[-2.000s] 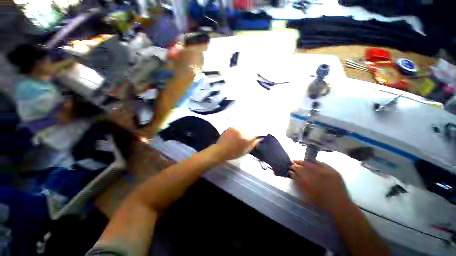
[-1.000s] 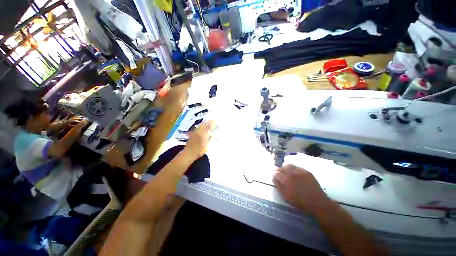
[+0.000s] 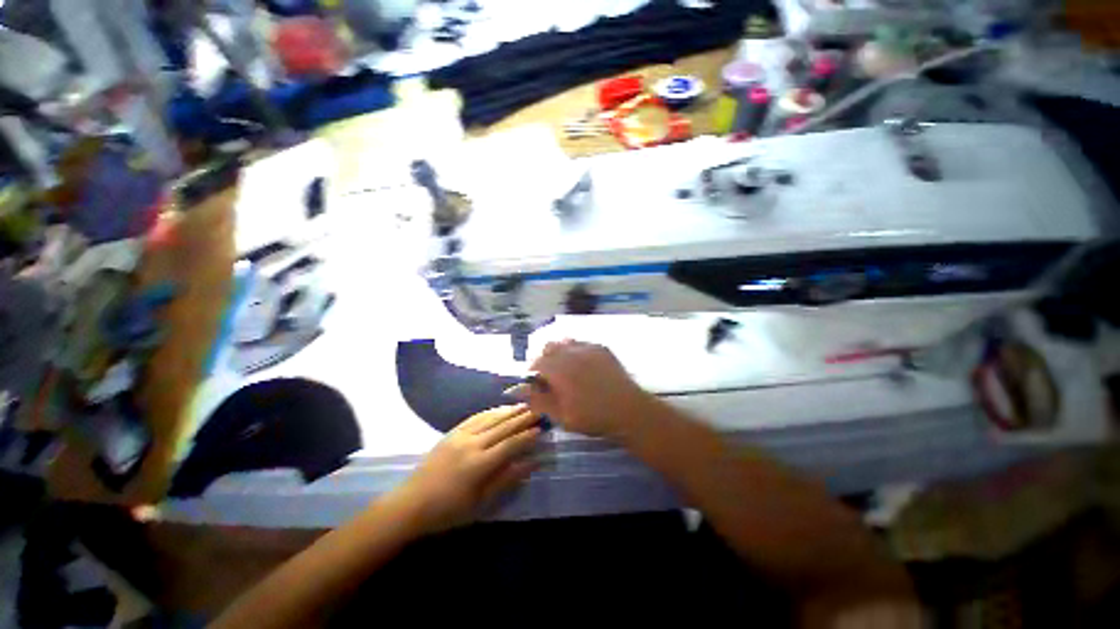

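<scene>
A curved dark panel [image 3: 445, 387] lies on the white sewing table, its right end under my fingers below the presser foot [image 3: 521, 338]. My left hand [image 3: 473, 464] rests on its lower right edge with fingers extended. My right hand [image 3: 583, 391] is at its right end, fingers bent, and seems to pinch it; the fingertips are blurred. The sewing machine [image 3: 811, 215] extends to the right. Another dark arc-shaped panel [image 3: 264, 428] lies flat at the left table edge. A stack of pale curved pieces with dark edges [image 3: 280, 307] lies behind it.
Scissors with orange handles [image 3: 651, 124], a red packet [image 3: 620, 91] and a blue-white round tin [image 3: 678, 89] lie behind the machine. Thread cones [image 3: 798, 105] stand at the back right. Dark cloth [image 3: 590, 62] is heaped at the back. A round looped object [image 3: 1017, 383] lies at the right.
The view has swung right. My left hand has moved from the pale stack to my right hand. A dark curved panel now lies at the presser foot, where none showed one second ago.
</scene>
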